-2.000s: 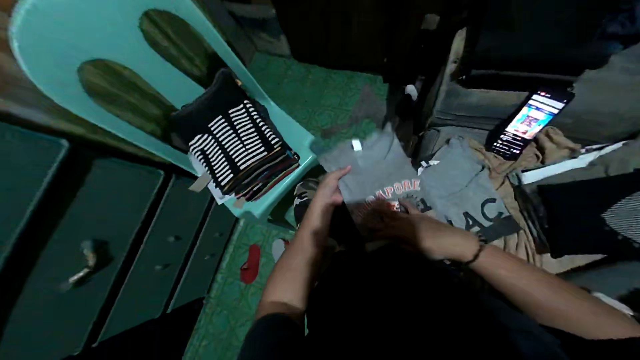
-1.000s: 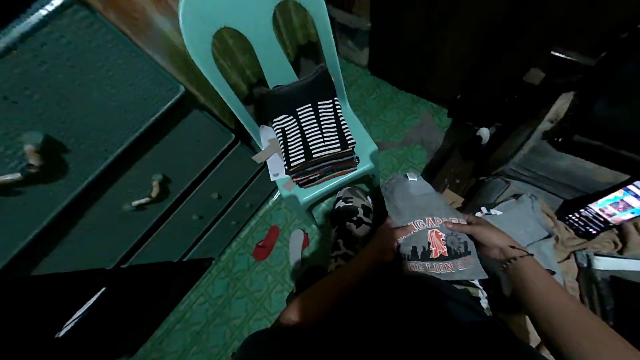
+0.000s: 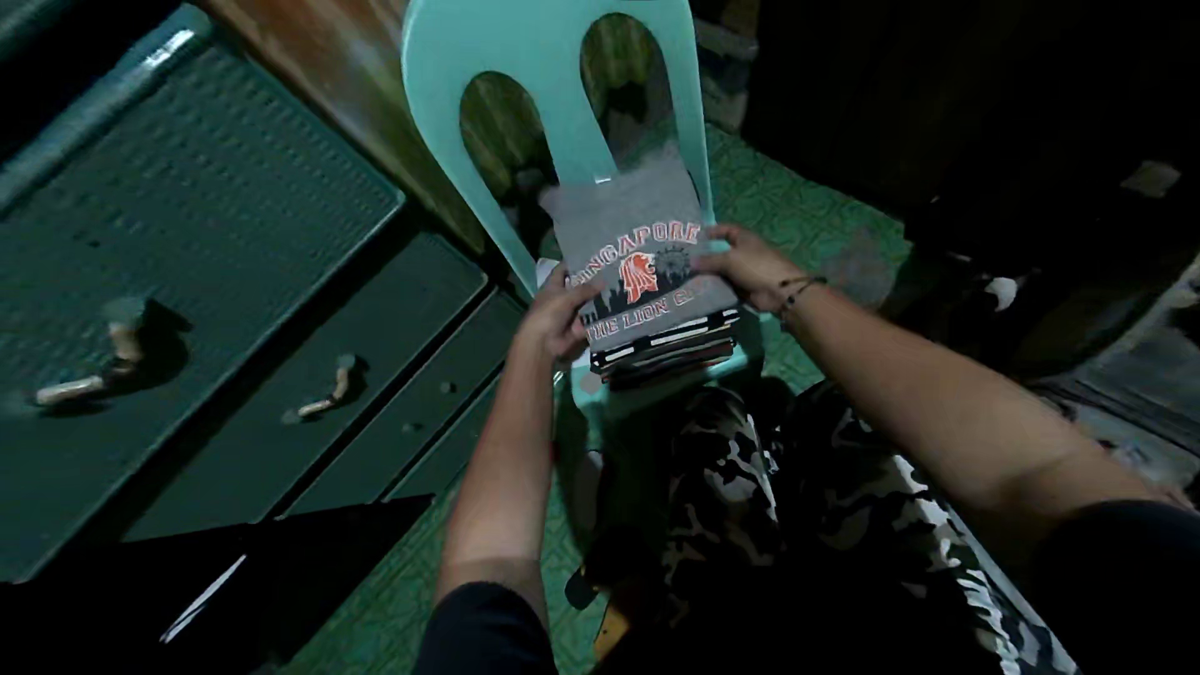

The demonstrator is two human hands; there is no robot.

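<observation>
A folded grey T-shirt (image 3: 623,220) with a printed lion-head design lies over a stack of folded clothes (image 3: 666,356) on the seat of a green plastic chair (image 3: 553,28). My left hand (image 3: 560,314) grips the shirt's left edge, thumb on top. At its right edge, my right hand (image 3: 745,265) holds the cloth, with the thumb over the print and a dark bracelet at the wrist. Striped fabric shows under the shirt's near edge. Whether the shirt's full weight rests on the stack cannot be told.
A green drawer cabinet (image 3: 375,300) with protruding handles stands at the left. My legs in camouflage trousers (image 3: 722,469) are close to the chair's front. Green patterned floor covering (image 3: 797,192) shows behind and beside the chair. Dark, indistinct things fill the right side.
Both hands have carried the grey shirt from my lap area to the stack on the chair, covering its striped top. The view has swung left.
</observation>
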